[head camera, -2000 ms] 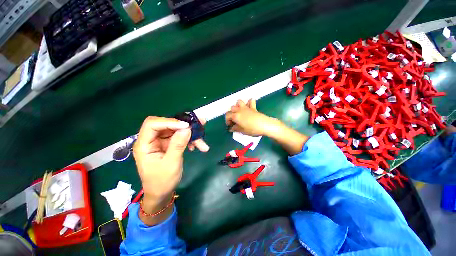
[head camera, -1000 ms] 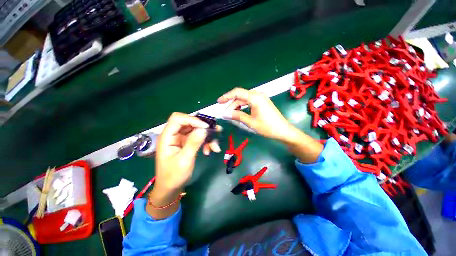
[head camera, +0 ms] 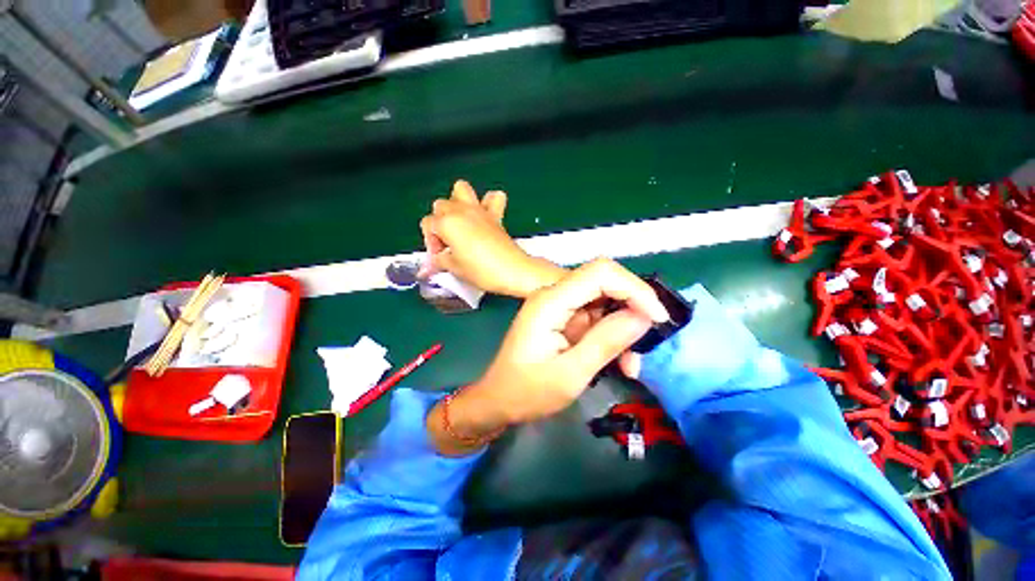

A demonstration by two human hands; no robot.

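Note:
My left hand (head camera: 562, 340) holds a black electronic unit (head camera: 666, 314) between thumb and fingers, above my right forearm. My right hand (head camera: 463, 241) reaches across to the left, over the white strip, at a pale bottle (head camera: 452, 293) with a round silver top (head camera: 404, 274) beside it. The right fingertips are bent down and partly hidden, so whether they hold a wipe or the bottle top is unclear. A red spring clamp with black jaws (head camera: 619, 424) and a white tag lies below my hands, partly covered by my right sleeve.
A large heap of red clamps (head camera: 908, 329) lies at the right. At the left are a red tray (head camera: 204, 397) with wooden sticks, a white wipe (head camera: 355, 372), a red pen (head camera: 393, 380), a phone (head camera: 310, 477) and a fan (head camera: 51, 437). Black trays (head camera: 681, 20) stand at the far side.
The view has turned left. My right hand has left the unit and crossed left to the bottles. My left hand still holds the black unit. One loose clamp is now hidden behind my arms.

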